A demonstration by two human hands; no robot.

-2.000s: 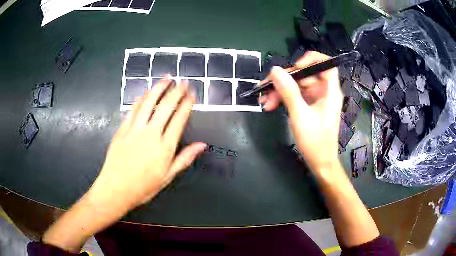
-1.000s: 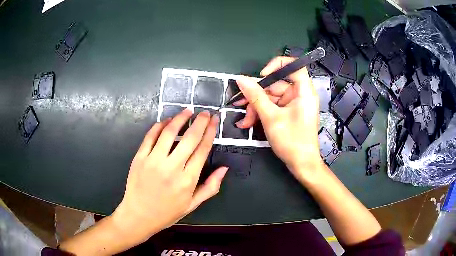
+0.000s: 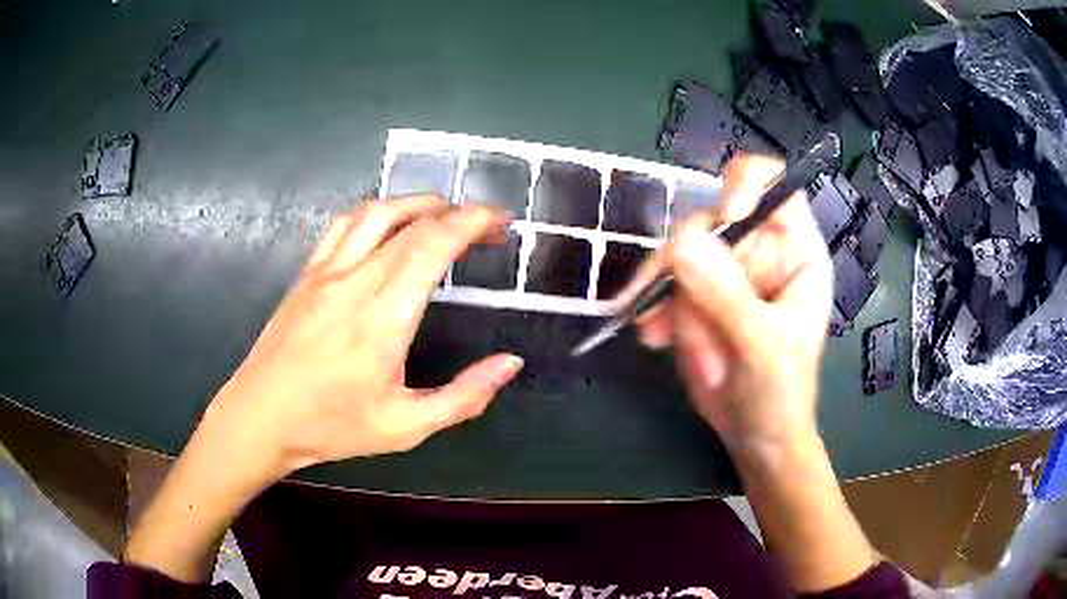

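Note:
A white liner sheet (image 3: 568,232) with two rows of dark square pads lies slightly tilted on the dark green bench. My left hand (image 3: 374,316) is over its left end, palm down, fingers apart, covering part of the lower row. My right hand (image 3: 749,304) holds slim dark tweezers (image 3: 690,273) like a pen over the sheet's right end. The tweezer tip is just below the sheet's lower edge; the hand is blurred, and whether the tip holds anything cannot be told. A dark housing (image 3: 538,351) lies just below the sheet, hard to make out against the bench.
A clear bag (image 3: 1035,339) of black parts lies at the right. A loose pile of housings (image 3: 778,111) lies beside it, with a single housing (image 3: 880,356) below. Three housings (image 3: 109,165) are set apart at the left. A brown box (image 3: 924,515) shows below the bench edge.
The liner sheet moved right, then shows more squares beyond my fingers. My right hand and tweezers shifted right, the tip dropping from the pads to below the sheet. My left thumb and fingers spread wider.

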